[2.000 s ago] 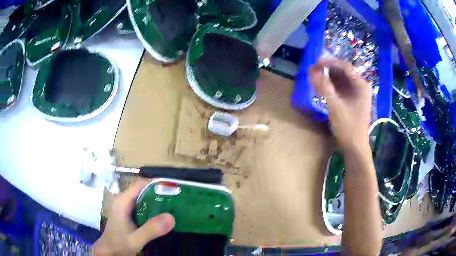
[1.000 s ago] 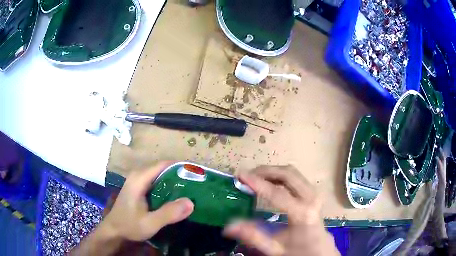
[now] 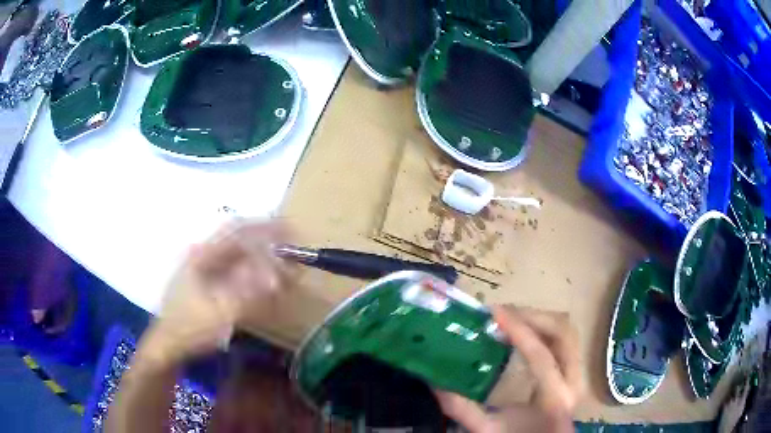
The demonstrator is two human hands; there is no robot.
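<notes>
My right hand holds a glossy green housing by its right end, tilted, above the front of the table. A silver indicator piece with some red sits near the housing's upper rim. My left hand is off the housing and blurred, at the head end of the hammer. It covers the hammer's head, and its grip cannot be made out. The hammer's black handle lies partly behind the housing. A small white cup with a thin pale stick stands on the stained cardboard pad.
Green housings lie on the white sheet at left, such as one rounded housing, and at the top centre. A narrower green shell lies at right. A blue bin of small parts stands upper right; another bin is lower left.
My left hand has let go of the housing and moved left and up to the hammer's head. My right hand now holds the housing alone, and it is more tilted. The camera view has shifted.
</notes>
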